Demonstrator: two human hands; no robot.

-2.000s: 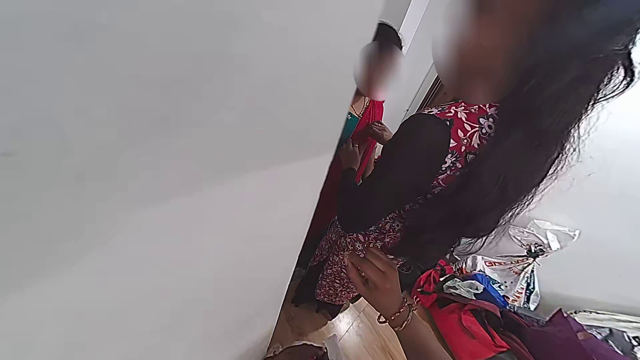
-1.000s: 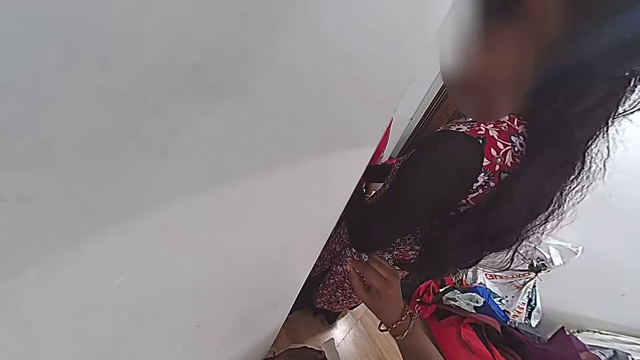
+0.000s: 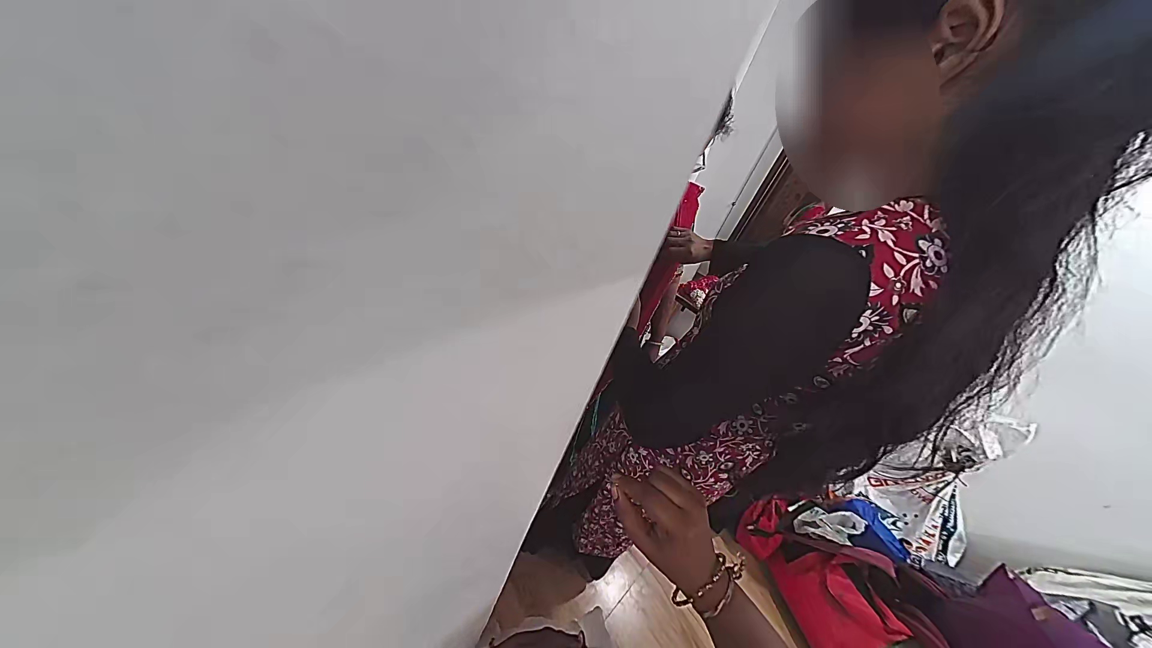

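Note:
My right hand (image 3: 666, 522), with bracelets at its wrist, reaches up from the bottom right. Its fingers are bent, their tips in front of or against the red and white floral garment (image 3: 720, 459) of a person standing close by. Whether anything thin is between the fingertips cannot be told. My left hand is not in view. The person's black sleeve (image 3: 765, 333) bends across the middle, and their hand (image 3: 688, 245) is at a red cloth (image 3: 688, 207), partly hidden by a pale flat surface.
The pale surface (image 3: 270, 315) fills the left side. At the lower right lie a red cloth or bag (image 3: 828, 598), a purple cloth (image 3: 1017, 612) and a white plastic bag (image 3: 918, 513) with print. A tiled floor (image 3: 643, 594) shows below my hand.
The second person, seen two seconds ago near the pale surface's edge, is now mostly hidden behind it. The nearer person's forearm and hand show more than one second ago. My right hand stays beside the floral garment.

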